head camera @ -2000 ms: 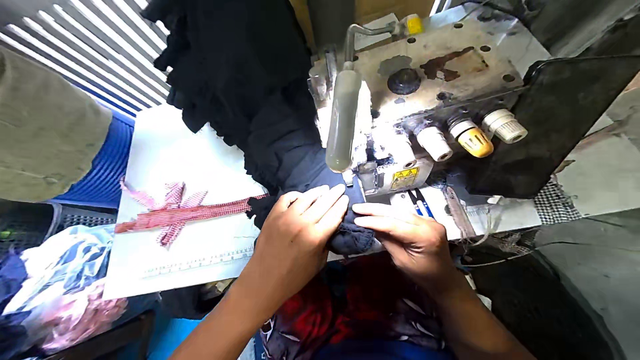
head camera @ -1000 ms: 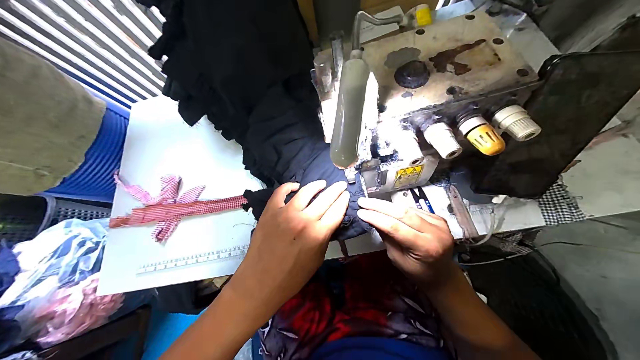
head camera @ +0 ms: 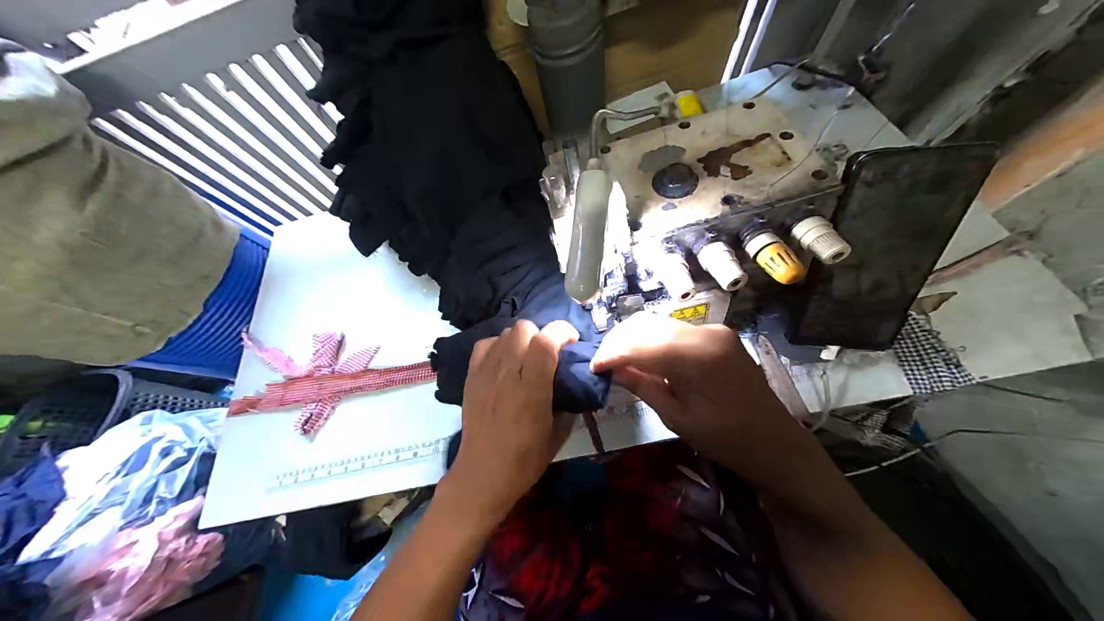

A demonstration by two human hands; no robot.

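Observation:
Dark fabric (head camera: 431, 155) hangs in a long gathered heap over the white table (head camera: 345, 259) and reaches the needle area of an overlock sewing machine (head camera: 716, 172). My left hand (head camera: 517, 397) grips the fabric's near end, with its fingers bent over a fold. The thumb and fingers of my right hand (head camera: 681, 371) pinch the same fold at its right side, just in front of the machine's presser area. A grey lamp head (head camera: 589, 233) hangs above that spot. Red checked fabric strips (head camera: 323, 384) lie left of my left hand. The fingertips are partly hidden in the cloth.
A dark phone-like panel (head camera: 897, 250) leans at the machine's right, beside tension knobs (head camera: 776, 259). A ruler scale (head camera: 362, 464) runs along the table's front edge. Bagged cloth (head camera: 129, 483) and a dark basket (head camera: 129, 397) are at the left. A person's clothed part (head camera: 103, 224) shows at upper left.
The fold has moved away from the presser area toward me, and both hands hold it raised. My right hand has turned, its pinch now higher on the fold.

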